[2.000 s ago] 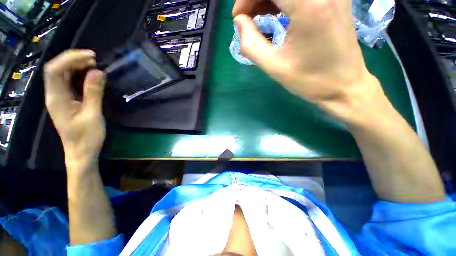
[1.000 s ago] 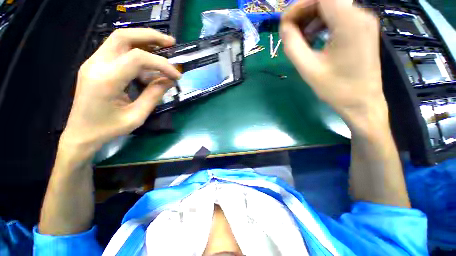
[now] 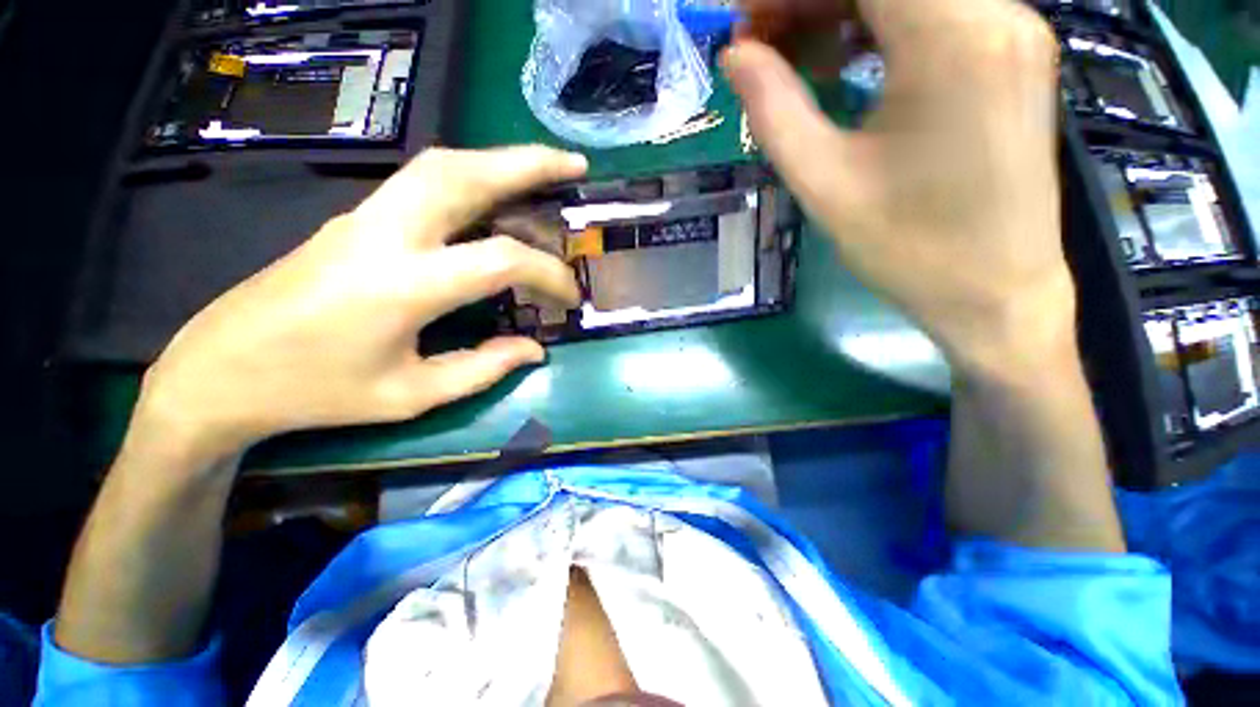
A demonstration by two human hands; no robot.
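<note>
A black-edged phone frame (image 3: 670,263) lies flat on the green mat, with a silver-grey plate, white edging and an orange flex tail at its left end. My left hand (image 3: 373,297) holds its left end, thumb at the near edge and fingers over the far edge and inside. My right hand (image 3: 926,166) is raised at the right of the frame, slightly blurred, thumb and fingers curled near each other. Whether it pinches something small cannot be seen.
An open clear bag (image 3: 615,83) with black contents stands behind the frame. Thin gold strips (image 3: 687,129) lie beside it. A blue bin edge (image 3: 708,20) shows behind. Black foam trays with phones stand left (image 3: 166,276) and right (image 3: 1136,325).
The phone frame came from the left tray side onto the mat, now flat rather than tilted. My left hand moved right with it. My right hand stays raised, a little further left than one second ago.
</note>
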